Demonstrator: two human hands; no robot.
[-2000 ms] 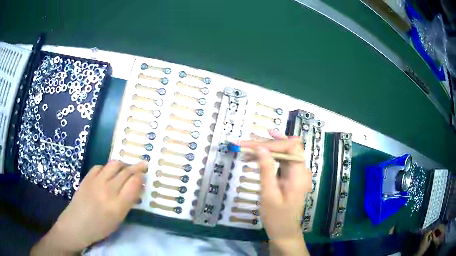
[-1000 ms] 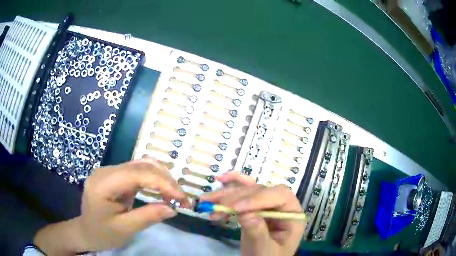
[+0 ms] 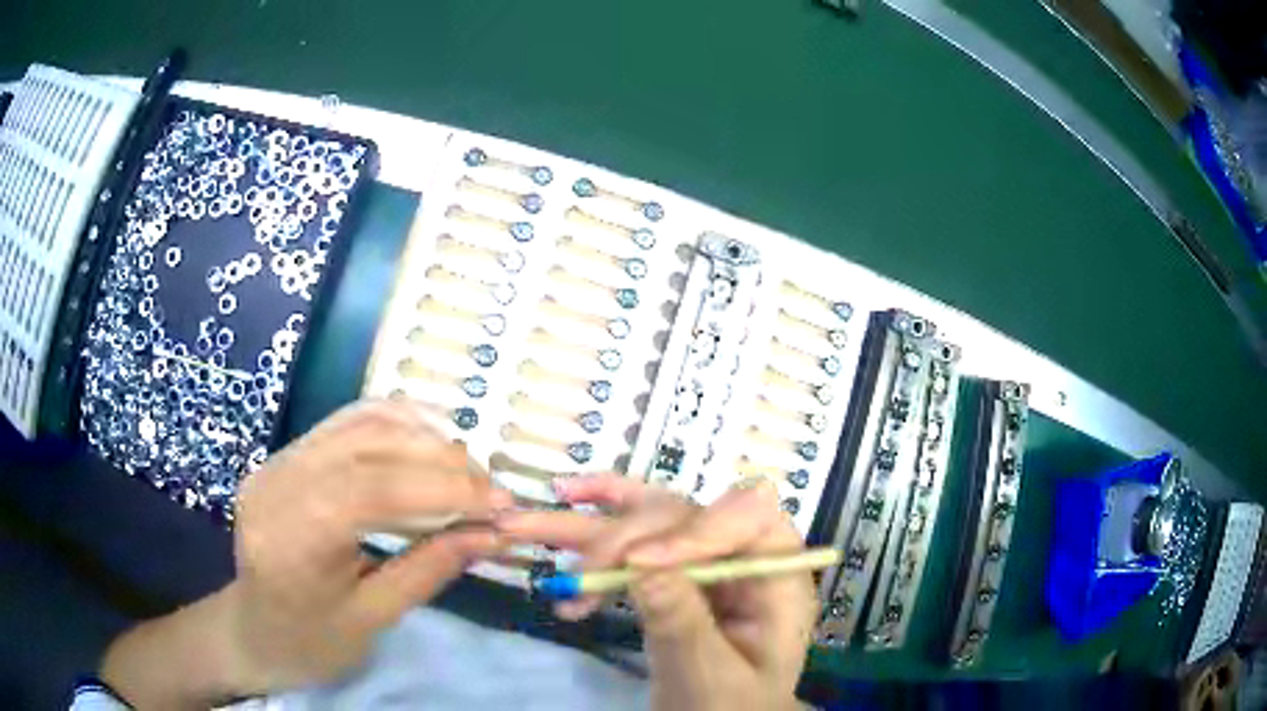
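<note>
My right hand (image 3: 723,570) holds a small brush (image 3: 736,568) with a pale wooden handle and a blue end pointing left. My left hand (image 3: 368,514) is to its left, with its thumb and fingers brought together near my right fingertips. Whether a small piece is pinched between them is hidden. Both hands are above the front edge of the white slotted tray (image 3: 556,292), which has rows of tan slots with small round heads. A grey bar fixture (image 3: 692,375) lies on the tray, its lower end hidden by my right hand.
A black tray of metal rings (image 3: 195,403) is left, beside a white narrow-slotted tray (image 3: 42,208). Right of the slotted tray are paired bar fixtures (image 3: 889,486), another bar fixture (image 3: 989,528), a blue bin (image 3: 1091,556) with a round metal pot (image 3: 1156,528), and loose small parts (image 3: 1188,556).
The brush has moved from the bar fixture down and left to the tray's front edge. My left hand has lifted from the slots and moved right to meet my right hand. The view has shifted.
</note>
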